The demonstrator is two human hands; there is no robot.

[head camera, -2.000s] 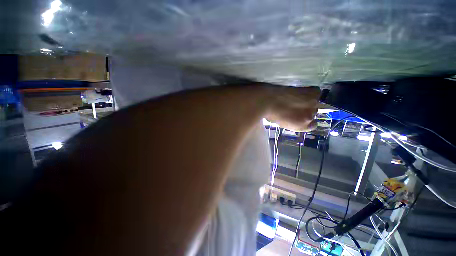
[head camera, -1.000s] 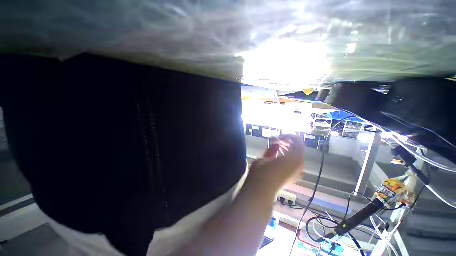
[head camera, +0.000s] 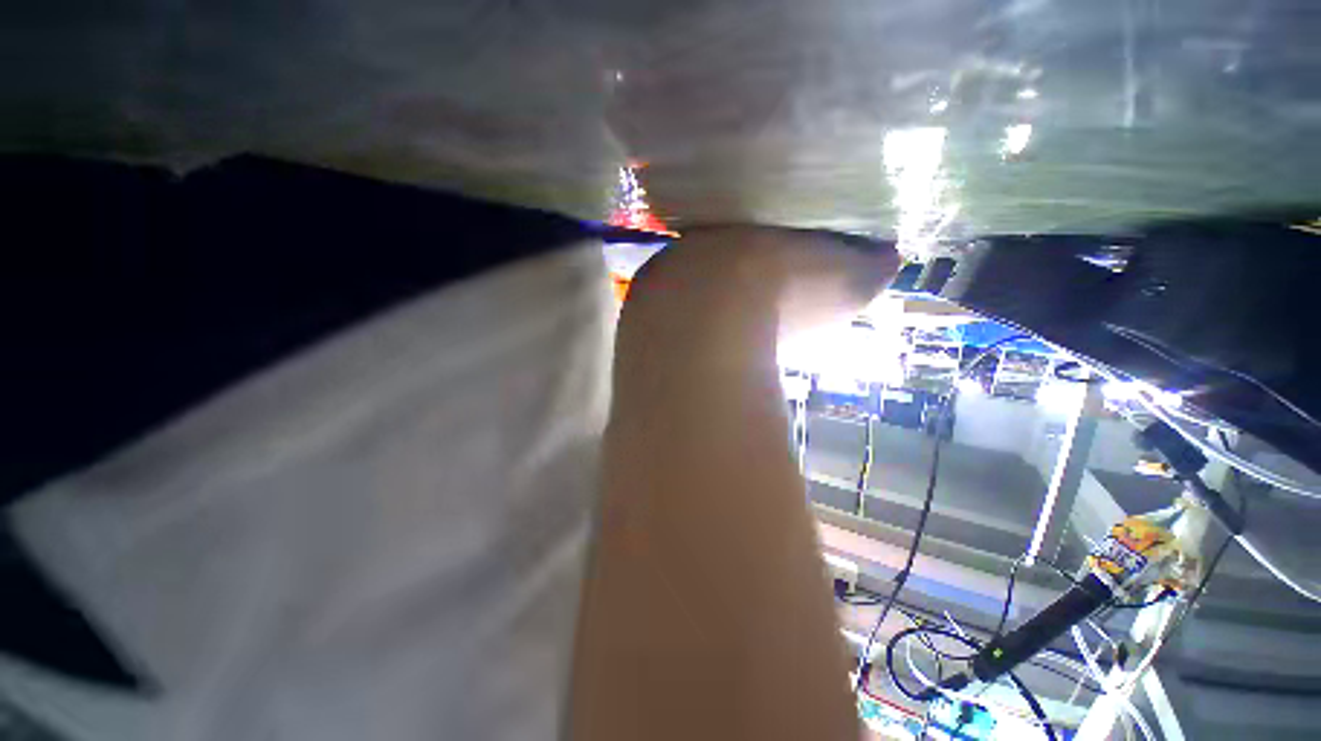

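Note:
A large bare forearm and hand point(head camera: 826, 278) rise through the middle of the head view, the hand near the edge of the shiny surface point(head camera: 435, 87) that fills the top. Its fingertips are by the end of long black parts, perhaps lock panels point(head camera: 1202, 297), at the right. The hand is blurred and bent away; whether it grips anything cannot be told. I cannot tell whether it is my left or my right hand. No second hand shows.
Pale grey cloth point(head camera: 377, 492) and dark cloth point(head camera: 217, 304) fill the left. An orange and black tool, perhaps an electric screwdriver point(head camera: 1065, 623), is at lower right among cables. A pale metal frame point(head camera: 1058, 478) and bright lights lie behind. The view seems upside down.
The forearm now stands upright at mid-frame, its hand higher, by the black parts. Pale cloth has come in at left over the dark cloth. The tool and black parts have not moved.

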